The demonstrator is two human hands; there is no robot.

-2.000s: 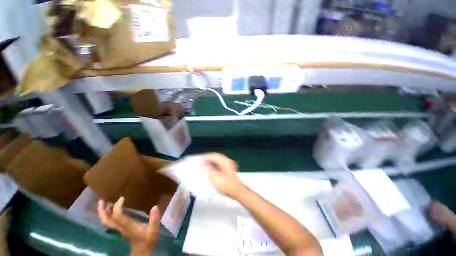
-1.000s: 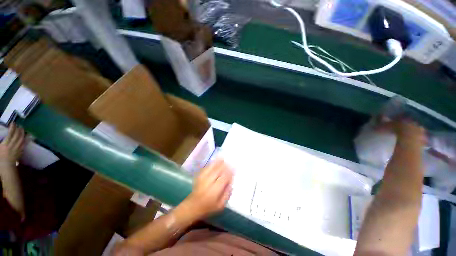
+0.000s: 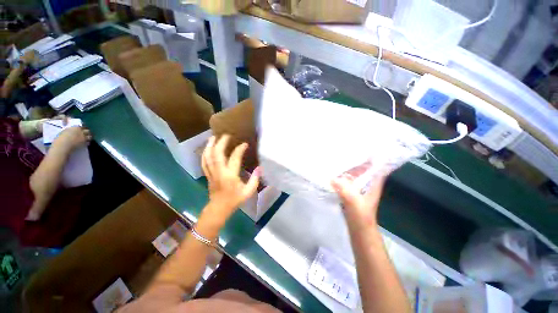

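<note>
My right hand (image 3: 361, 198) holds a large white bagged unit (image 3: 324, 137) in a clear crinkly bag, raised over the bench, gripping its near lower side. A red patch shows through the bag by my fingers. My left hand (image 3: 227, 171) is empty with fingers spread, left of the bag and in front of an open retail box (image 3: 237, 124) with a brown flap. The bag hides part of that box. A printed sheet (image 3: 332, 276) lies on the white work sheet (image 3: 286, 227) below the bag.
Open retail boxes (image 3: 160, 98) stand in a row at left. A master carton (image 3: 85, 260) is below the bench. More bagged units (image 3: 503, 257) stand at right. A power strip (image 3: 462, 113) is on the shelf edge. Another worker's hands (image 3: 74, 137) hold papers at far left.
My right hand has brought a bagged unit from the right row to the centre. My left hand has lifted off the work sheet and opened. The view has swung left.
</note>
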